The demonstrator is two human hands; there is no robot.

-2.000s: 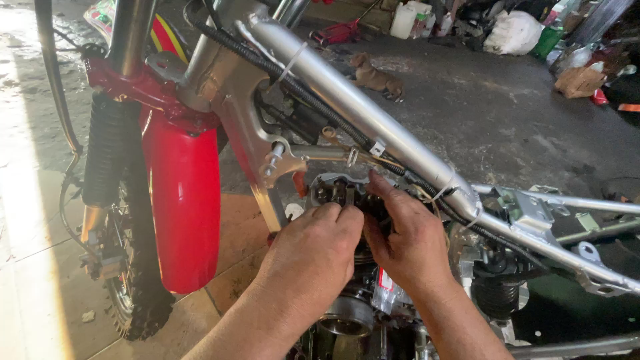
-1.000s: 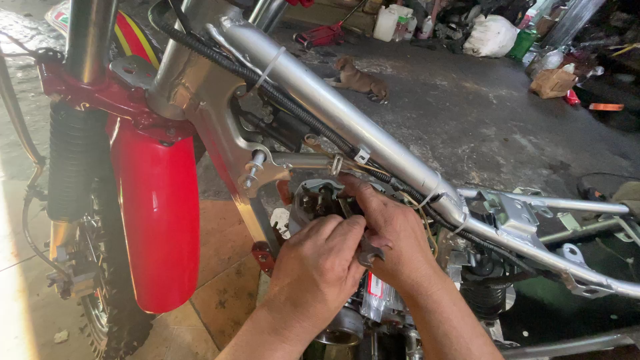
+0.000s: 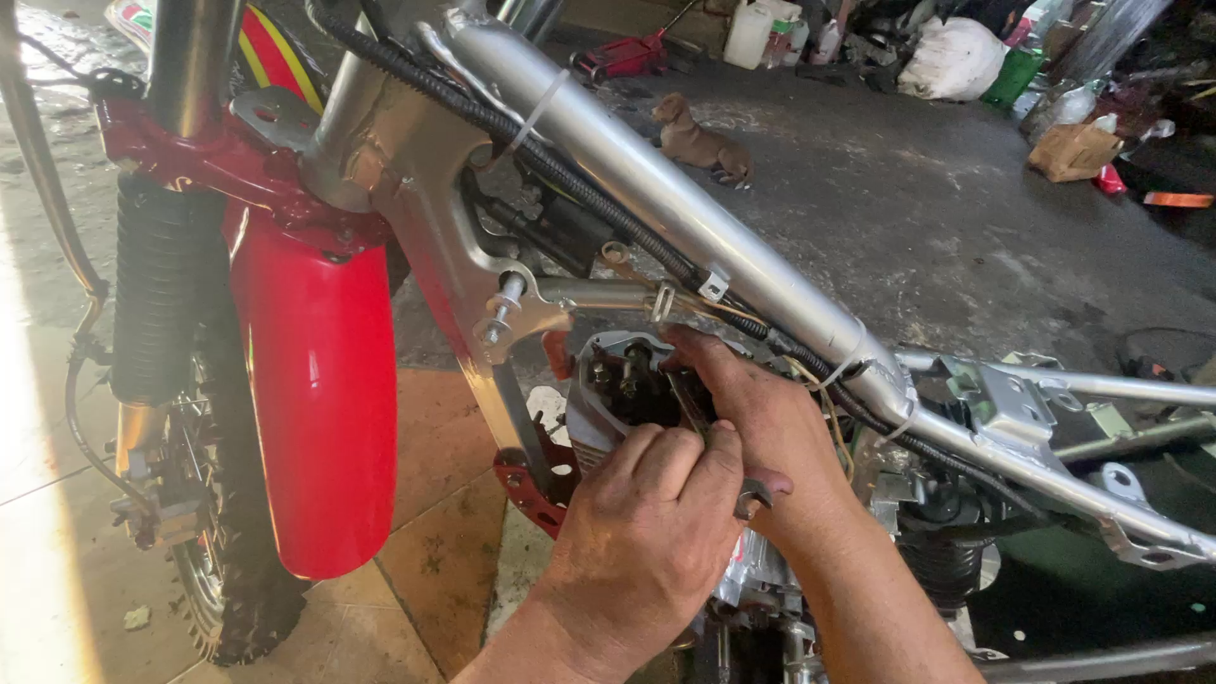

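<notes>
My left hand (image 3: 655,513) is closed around an open-end wrench (image 3: 752,496); one jaw end sticks out beside my right thumb. What looks like its shaft runs up between my hands to the open top of the engine's cylinder head (image 3: 622,366), where the far end is hidden. My right hand (image 3: 774,427) lies against the head's right side, its index finger bent over the opening near the shaft. Whether it grips anything is hidden. Valve-gear parts show inside the head. The silver motorcycle frame (image 3: 684,171) slants above both hands.
A black wiring conduit (image 3: 608,214) is tied along the frame. To the left are a red front fender (image 3: 323,399) and a knobby front tire (image 3: 252,532). A brown dog (image 3: 703,142) lies on the floor behind, with a red floor jack (image 3: 627,54) and a cardboard box (image 3: 1073,152) farther back.
The wrench's jaw end shows beside my right thumb now and one second ago, but not two seconds ago. My left hand has moved lower relative to the cylinder head, uncovering more of its opening.
</notes>
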